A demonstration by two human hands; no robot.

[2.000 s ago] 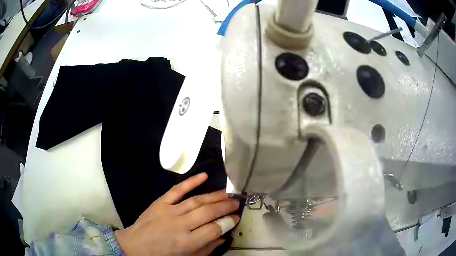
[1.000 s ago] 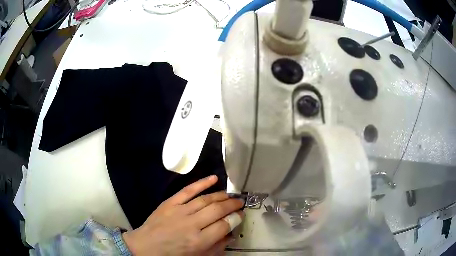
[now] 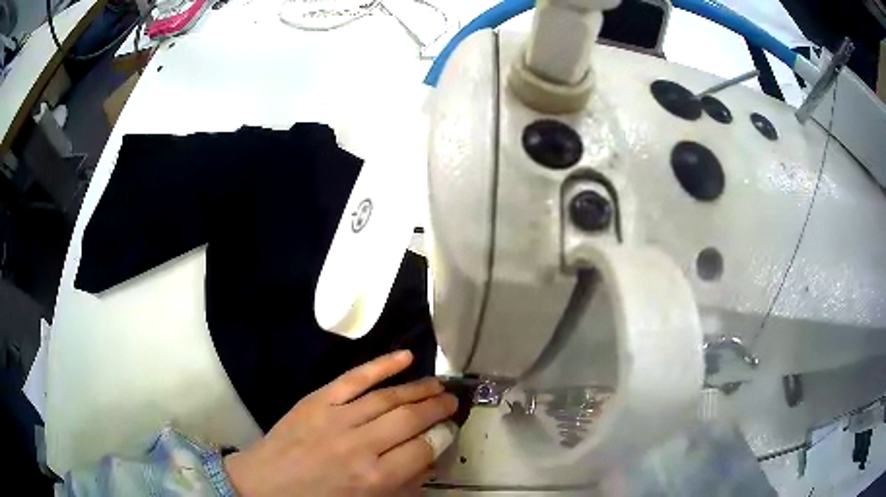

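Observation:
A black garment piece [image 3: 267, 252] lies flat on the white table, left of the machine head [image 3: 583, 194], its right edge at the presser foot [image 3: 486, 392]. My left hand [image 3: 350, 427] lies on the cloth's near right part, palm down, fingers spread, fingertips just left of the foot. A pale band is around one finger. The white flat arm [image 3: 359, 257] with a logo lies over the cloth. The off-white lever guard [image 3: 670, 359] hides part of the area right of the foot. A blurred sleeve shows behind it at bottom right; my right hand itself is not visible.
A blue tube [image 3: 476, 27] curves behind the head. A white cord [image 3: 330, 14] lies at the table's back. A pink item [image 3: 177, 17] is at the back left. A dark thread [image 3: 804, 218] runs down over the head. Papers [image 3: 826, 461] show at lower right.
My left hand moved toward the foot, then slightly back left and down. The cloth edge at the foot shifted a little. The view also shifted slightly, with the machine head farther left.

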